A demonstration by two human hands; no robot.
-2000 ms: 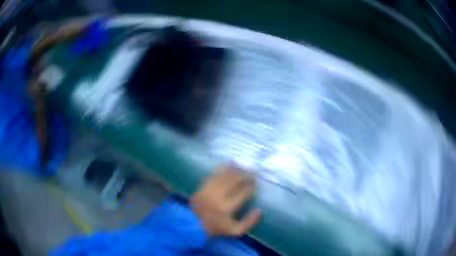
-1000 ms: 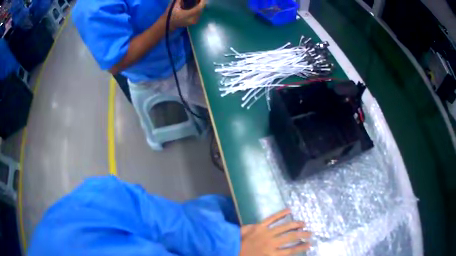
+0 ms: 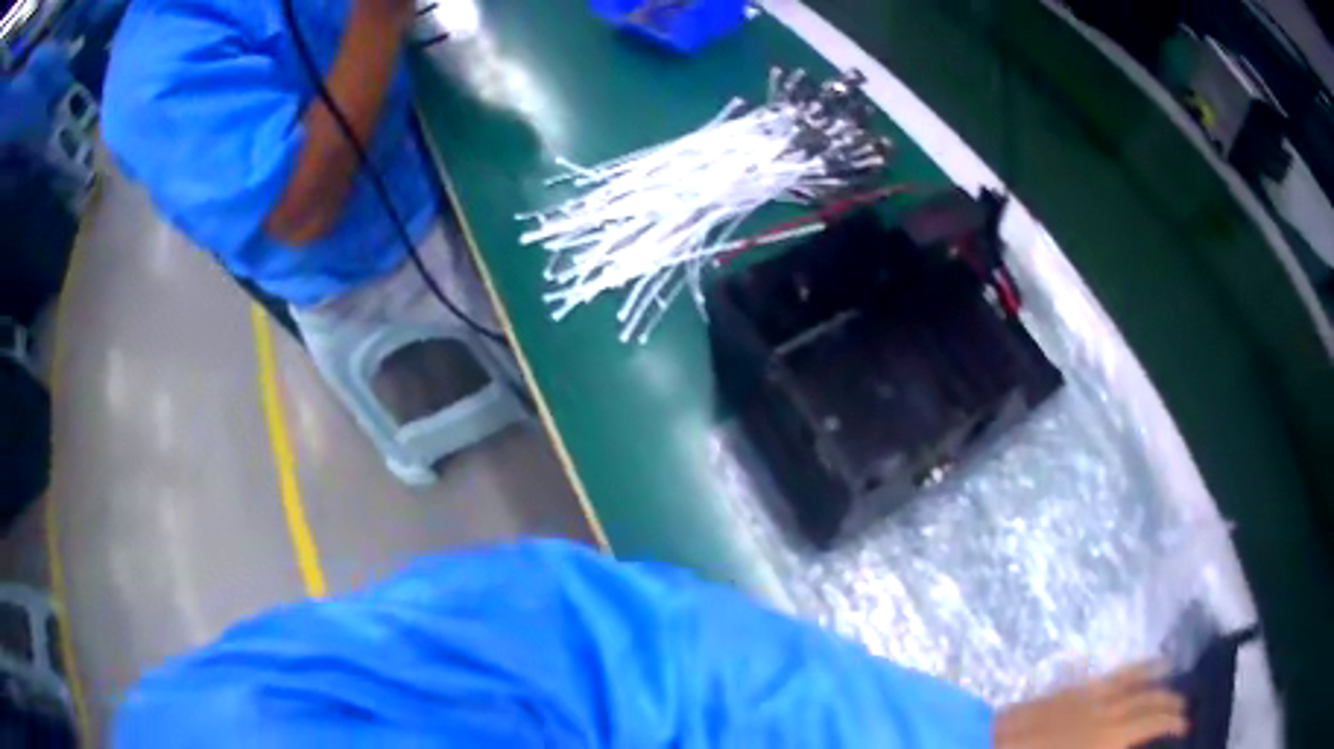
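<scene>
A deep, open black housing sits on a clear bubble wrap sheet on the green bench. A thin red wire runs at its far edge. My left hand is at the bottom right, slightly blurred and cut off by the lower edge. Its fingertips are at a black part near the bench's pale edge. I cannot tell if they grip it or only touch it. My right hand is not in view.
A bunch of white sleeved wires lies beyond the housing. A blue parts bin is at the top. A person in a blue smock is at the bench's left side by a pale stool. A dark cable hangs there.
My left hand has moved right, from the bench's near side across the bubble wrap to the black part. The view has shifted, and the black part now shows at the lower right.
</scene>
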